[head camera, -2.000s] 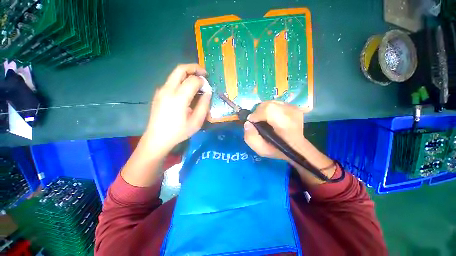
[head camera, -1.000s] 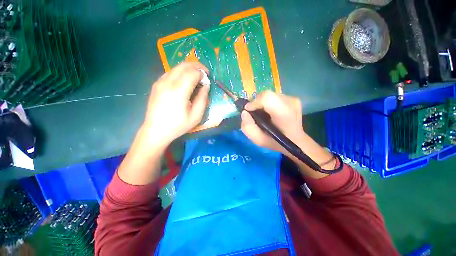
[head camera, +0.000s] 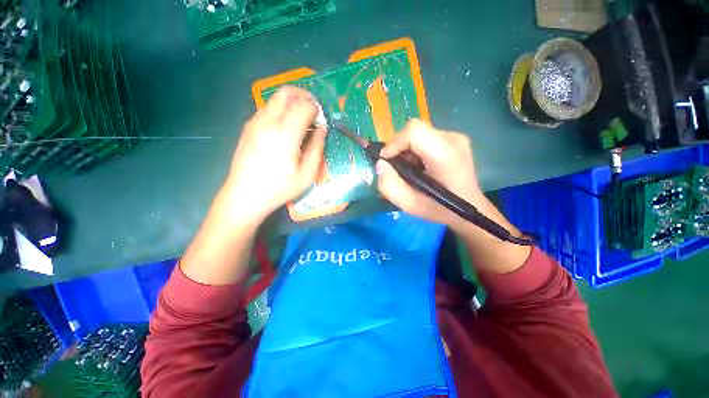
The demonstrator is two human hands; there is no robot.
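Note:
The green circuit board panel point(head camera: 359, 93) lies in the orange soldering fixture point(head camera: 420, 87) on the green bench, turned slightly. My left hand point(head camera: 276, 151) is over the panel's left part, its thumb and fingertips pinched, with a small white wrap point(head camera: 319, 115) at a fingertip. Thin solder wire point(head camera: 167, 138) runs in from the left to this hand; its end at the fingers is too small to see. My right hand point(head camera: 431, 171) holds the black soldering iron point(head camera: 435, 191) like a pen. Its metal tip points to the board beside my left fingertips.
A round pot with silvery grains point(head camera: 565, 79) stands at the right, beside black equipment point(head camera: 649, 74). Board stacks point(head camera: 70, 85) stand at the left, and more boards point(head camera: 264, 17) lie behind the fixture. Blue bins point(head camera: 595, 225) with boards are below the bench edge. Brown cardboard point(head camera: 571, 14) lies at the back right.
The view has shifted and turned. The fixture sits askew and further left in view. My hands and the iron tip have moved from the panel's near edge further up over its left half.

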